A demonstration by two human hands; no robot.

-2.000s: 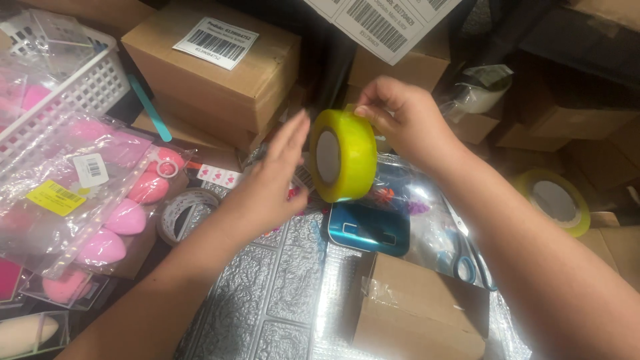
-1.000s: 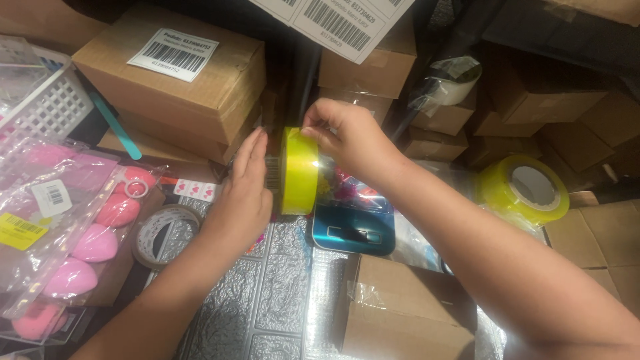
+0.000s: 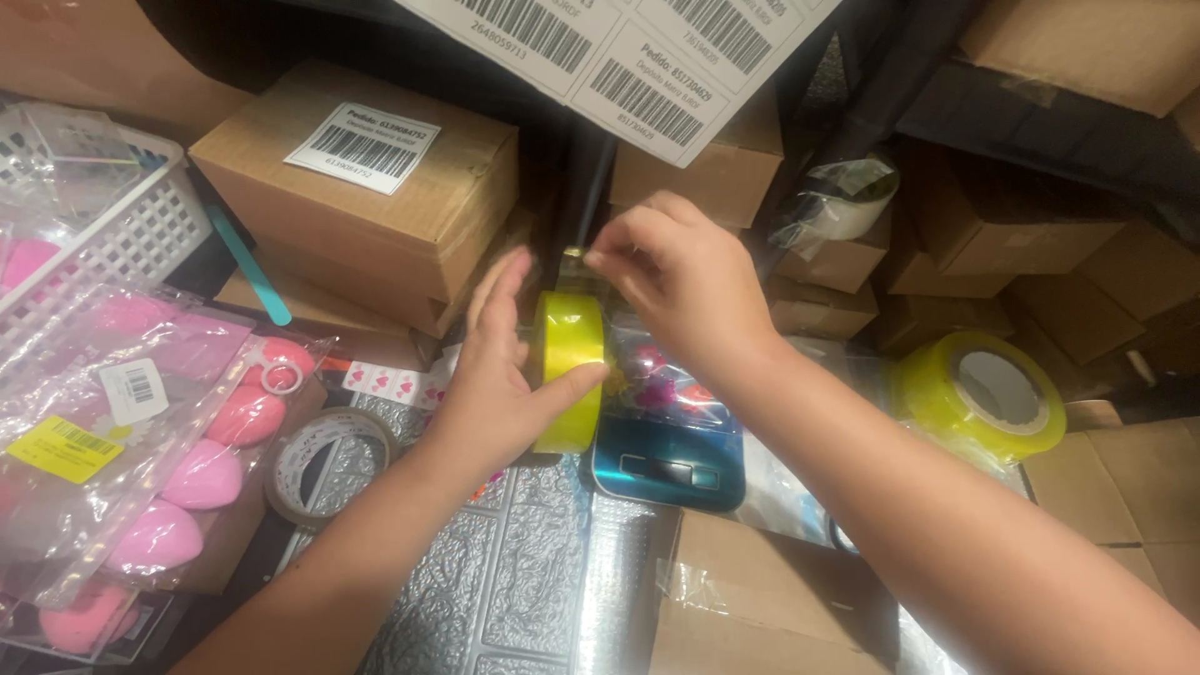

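A roll of yellow-green packing tape (image 3: 574, 366) stands on edge near the middle of the view. Against its left side is my left hand (image 3: 506, 370), thumb laid across the roll's near face and fingers pointing up. My right hand (image 3: 680, 272) is above and right of the roll, its fingertips pinching the end of a strip of tape (image 3: 583, 267) that rises from the roll. Behind and right of the roll lie small colourful items in a clear plastic bag (image 3: 656, 384), next to a blue metallic box (image 3: 667, 464).
A closed cardboard box (image 3: 778, 600) is at the near edge. Another tape roll (image 3: 980, 394) is at right, a beige tape roll (image 3: 328, 459) at left, beside bagged pink sponges (image 3: 202, 473). Labelled box (image 3: 356, 206), white basket (image 3: 141, 225) and a hanging label sheet (image 3: 647, 84) stand around.
My right hand has lifted away from the top of the roll, and a strip of tape now shows between them. My left thumb has come across the roll.
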